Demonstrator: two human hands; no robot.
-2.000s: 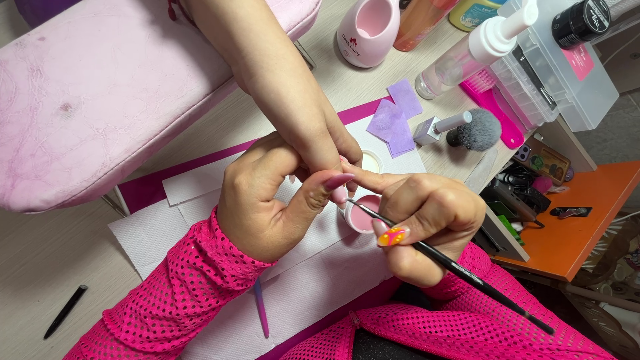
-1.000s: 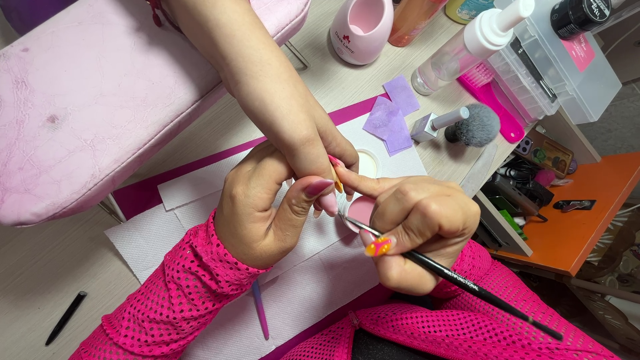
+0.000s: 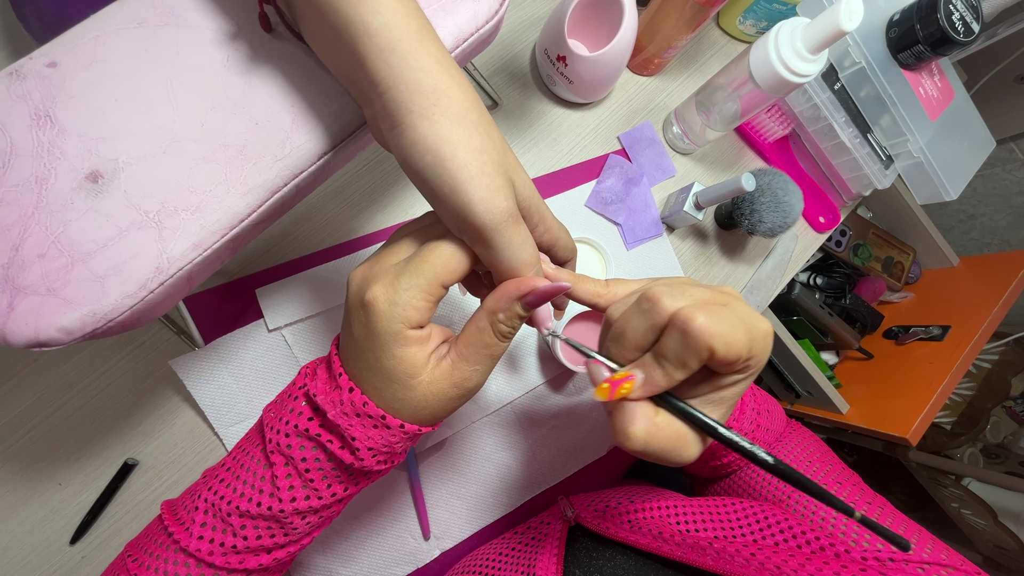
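My left hand [image 3: 416,328] grips a finger of another person's hand [image 3: 480,192], which reaches in from the top over a pink armrest cushion [image 3: 160,144]. In my right hand [image 3: 680,352] is a thin black-handled nail brush [image 3: 744,444], its tip at the held finger's nail [image 3: 542,318]. My right index finger reaches across to that person's fingers. Just behind the brush tip, partly hidden by my right hand, sits an open jar of pink gel [image 3: 582,340]. A round white container [image 3: 590,260] lies behind the fingers.
White paper towels [image 3: 512,448] cover a magenta mat [image 3: 320,268]. Purple wipes [image 3: 628,200], a polish bottle [image 3: 684,206], a fluffy brush [image 3: 764,202], a pump bottle [image 3: 736,88] and a pink desk lamp base [image 3: 588,56] stand beyond. An orange drawer [image 3: 952,344] juts out at right.
The brush tip stays around the held nail, with small shifts of my right hand. My left hand keeps its hold on the finger.
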